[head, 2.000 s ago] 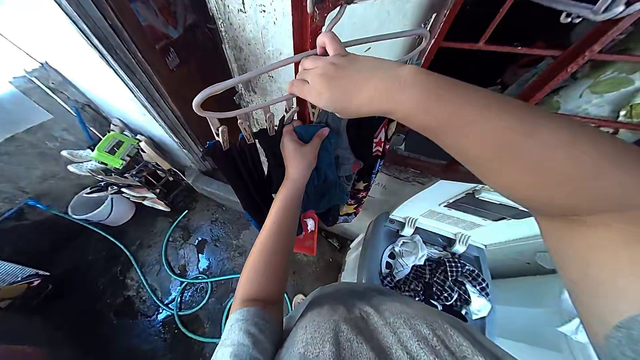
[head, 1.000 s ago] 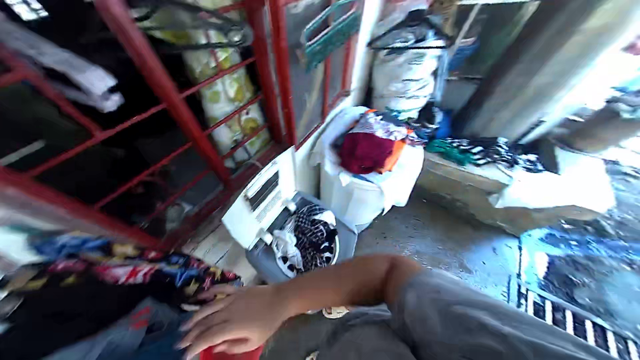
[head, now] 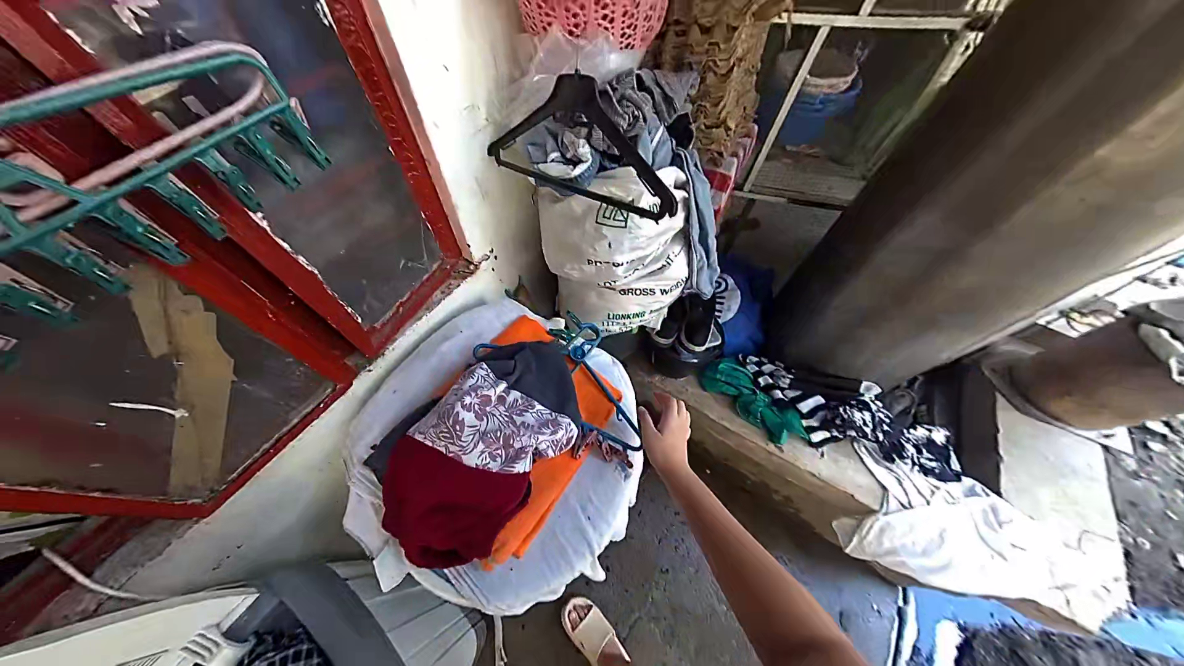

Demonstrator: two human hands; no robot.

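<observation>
My right hand reaches in from the lower right, thumb and fingers apart, right beside the end of a blue plastic hanger; whether it touches the hanger I cannot tell. The hanger lies on a pile of folded clothes: a maroon cloth, a floral printed cloth, a dark grey cloth and an orange cloth. This pile rests on a round surface covered with white cloth. My left hand is out of view.
Green clip hangers hang at the left by red-framed windows. A black hanger hangs before a stuffed white sack. Clothes lie along a concrete ledge, near a thick pillar. Part of a washing machine shows at lower left.
The view has swung far to the right, from the hanging clothes to the covered pile. My right hand has left the pale clip hanger it held and is now by the blue hanger.
</observation>
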